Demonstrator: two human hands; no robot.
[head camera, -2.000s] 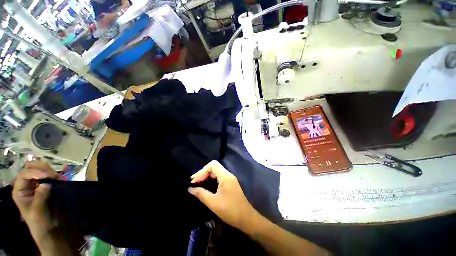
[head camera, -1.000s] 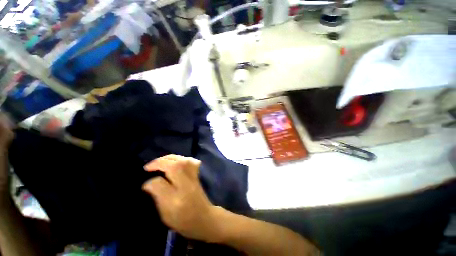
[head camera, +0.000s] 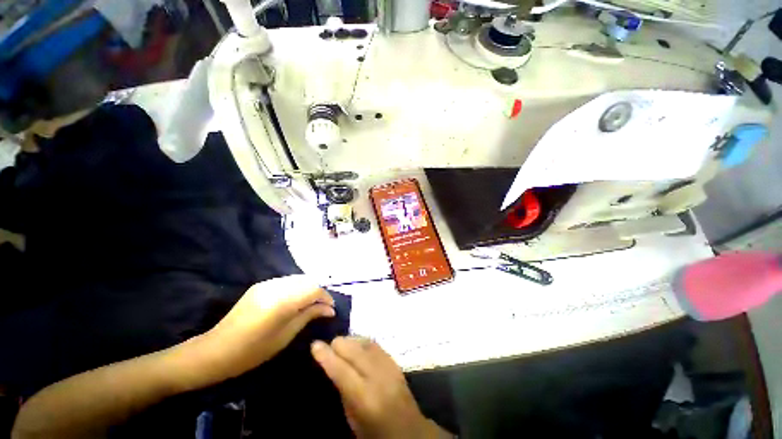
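Observation:
A large black or dark navy garment piece (head camera: 146, 231) lies heaped left of the needle and runs down to the table's front edge. My left hand (head camera: 270, 321) pinches its edge between thumb and fingers, below the presser foot. My right hand (head camera: 364, 381) is just right of and below it, fingers bent at the same cloth edge; its fingertips touch dark cloth. The presser foot (head camera: 341, 219) of the cream sewing machine (head camera: 412, 94) has no cloth visibly under it.
A smartphone (head camera: 412, 236) with a red-orange screen lies on the machine bed. Thread snips (head camera: 523, 268) lie right of it. A white paper sheet (head camera: 617, 141) hangs from the machine arm. A rounded pink object (head camera: 729, 285) is at the right table end.
The view has swung right, bringing the pink object in. My left hand has come from the far left to beside my right hand, at the cloth's edge nearer the needle.

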